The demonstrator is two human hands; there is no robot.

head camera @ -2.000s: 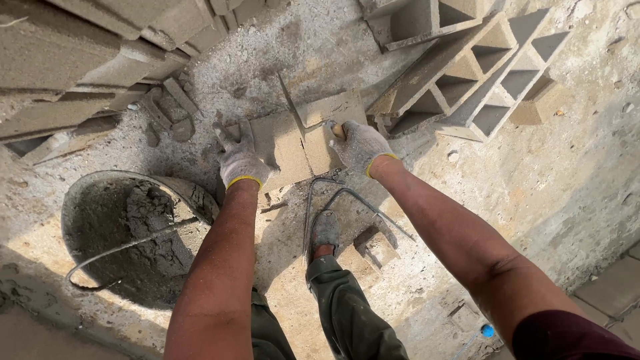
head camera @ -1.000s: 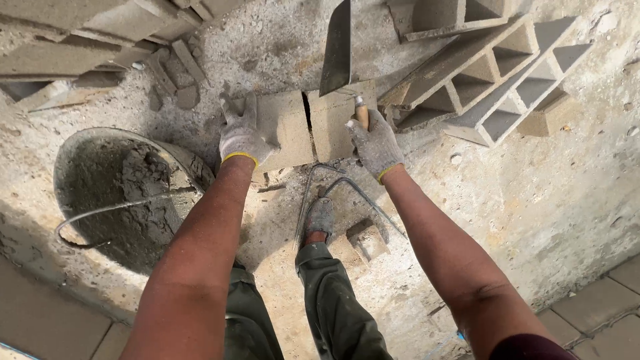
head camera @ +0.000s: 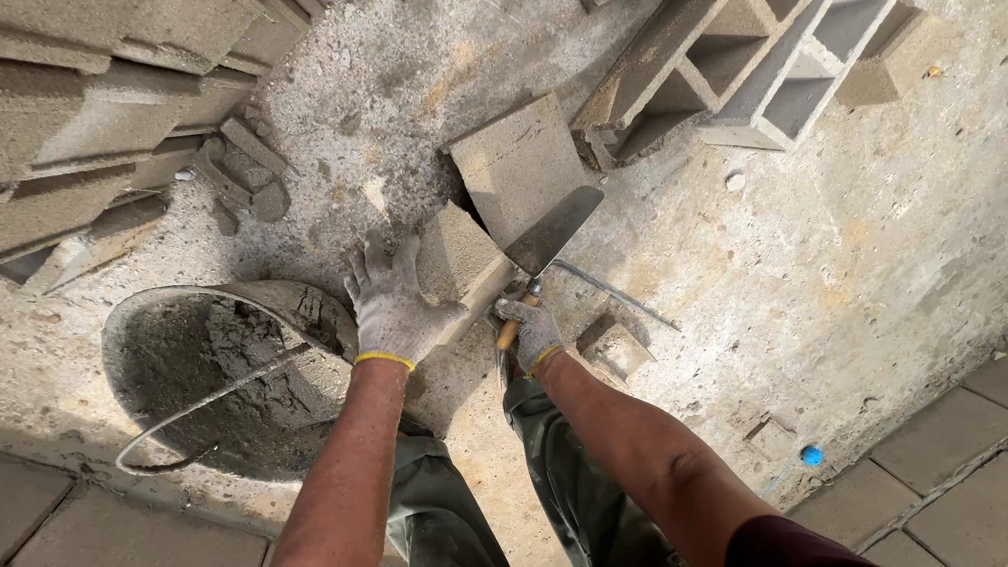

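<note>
My left hand [head camera: 394, 295], in a pale work glove with a yellow cuff, lies with spread fingers against a piece of concrete block [head camera: 465, 264]. The wooden handle of a mason's trowel [head camera: 555, 232] is in my gloved right hand [head camera: 531, 323], beside that piece's lower right end. The blade points up and right, over the edge of a second block piece [head camera: 516, 165]. The two pieces lie at an angle to each other with a dark gap between them. A bent metal rod [head camera: 614, 293] shows partly, right of the trowel.
A bucket of wet mortar [head camera: 228, 378] with a wire handle stands at the left. Stacked concrete blocks [head camera: 102, 102] fill the upper left, with broken bits [head camera: 244, 169] beside them. Hollow blocks [head camera: 709, 71] lie at the upper right. A small block fragment [head camera: 618, 350] sits right of my right leg.
The block, lying cracked with both hands at its ends, is now in two pieces set apart. My right hand has left the right-hand piece and moved down towards my legs with the trowel.
</note>
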